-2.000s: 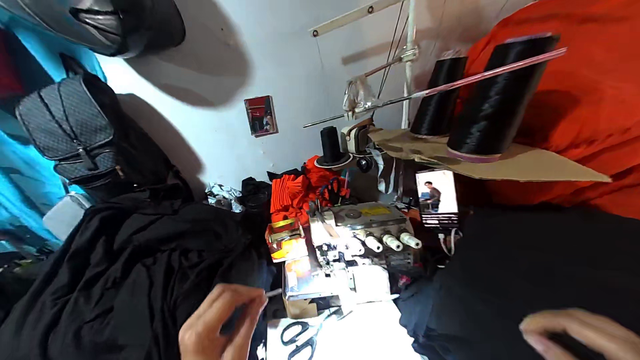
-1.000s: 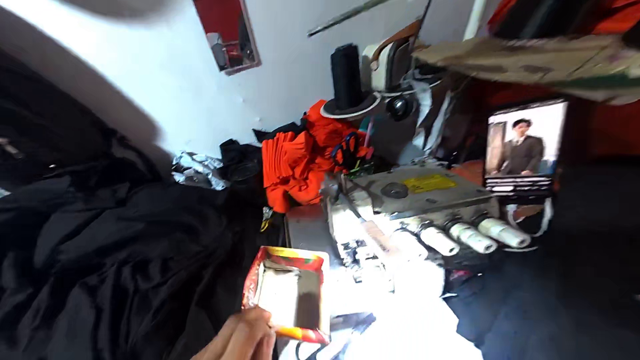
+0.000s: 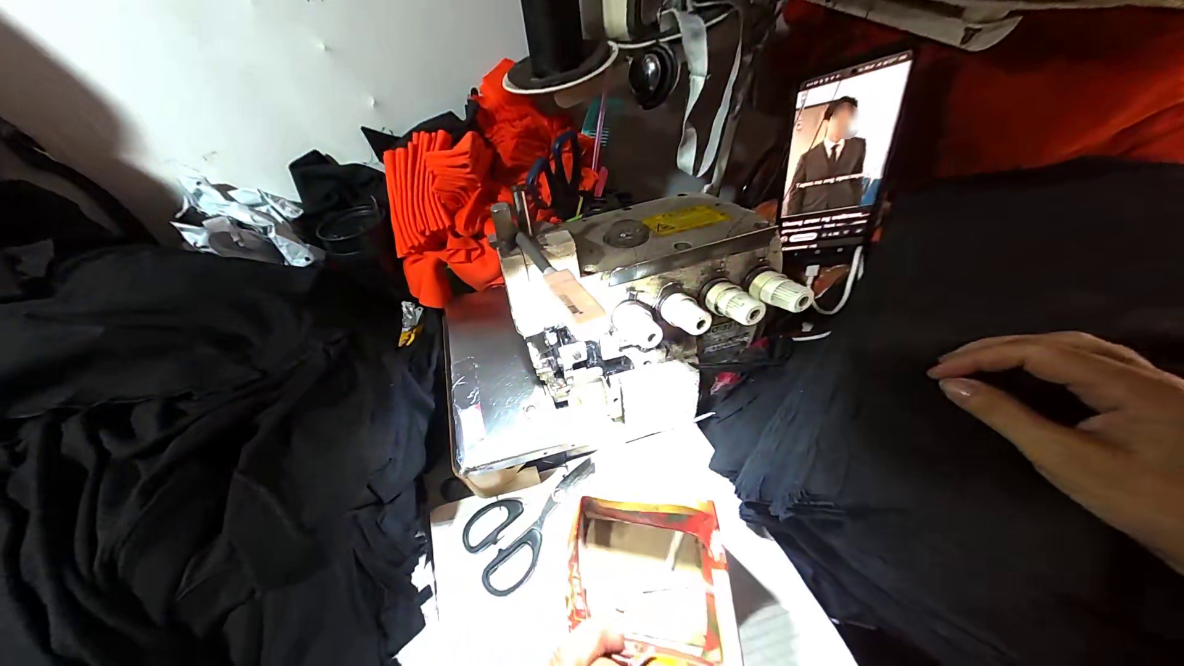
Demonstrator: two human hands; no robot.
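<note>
My left hand point(image 3: 597, 640) shows only in part at the bottom edge, its fingers gripping the near edge of a small open red and yellow cardboard box point(image 3: 718, 578). Just left of the box, black-handled scissors point(image 3: 536, 536) lie on the brightly lit white surface. Beyond them stands an overlock sewing machine point(image 3: 684, 242) with several white tension dials and a shiny metal bed. My right hand point(image 3: 1064, 407) is above the dark fabric point(image 3: 925, 518) at the right, thumb and fingers apart, holding nothing.
Black fabric point(image 3: 185, 370) is heaped at the left. Red folded fabric pieces point(image 3: 439, 199) lie behind the machine, near a black thread cone point(image 3: 552, 42). A phone point(image 3: 837, 153) with a lit screen stands behind the right side, with a white cable point(image 3: 846, 282) attached.
The box in my left hand has moved from over the machine's left side to the white surface beside the scissors. My right hand has come back into view. The view has shifted.
</note>
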